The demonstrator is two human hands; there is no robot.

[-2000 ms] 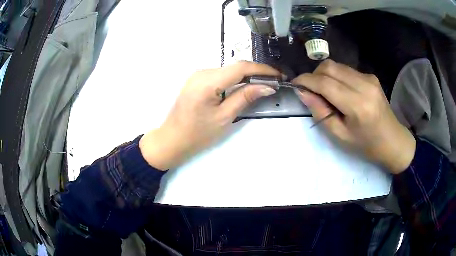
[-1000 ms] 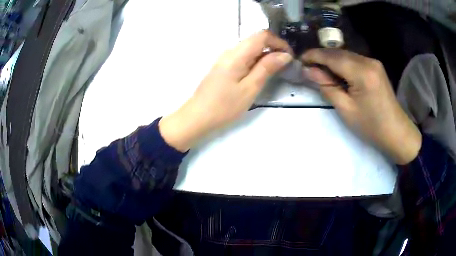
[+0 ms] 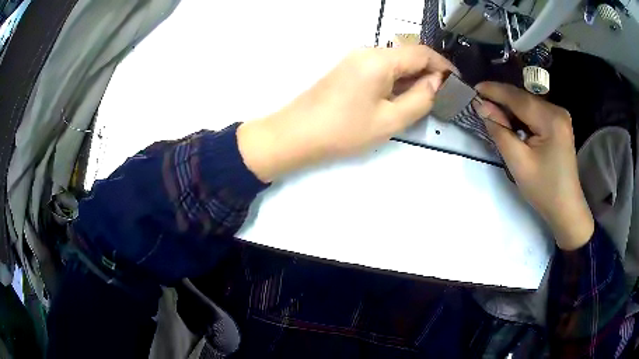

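Observation:
My left hand (image 3: 350, 112) pinches the upper left corner of a small grey cloth end (image 3: 454, 97) between thumb and fingertips. My right hand (image 3: 536, 133) grips its right side, where fine grey-white stripes (image 3: 471, 119) show beside the plain grey. The cloth end is held above the machine bed, in front of the presser foot area. A small shiny tip shows between the right fingers; the rest of that tool is hidden. Dark brown cloth (image 3: 483, 56) lies under the needle area, behind the hands.
The sewing machine head (image 3: 560, 24) is at the upper right, with a white ribbed knob (image 3: 536, 79). Grey garments (image 3: 77, 91) with a long dark brown band (image 3: 28, 77) hang at the left. Grey cloth (image 3: 602, 168) lies at the right. The white table's front edge (image 3: 392, 270) borders the lap.
The view has shifted, so the machine sits further right. The small end has been turned so its flat grey face and striped side show. Both hands still hold it.

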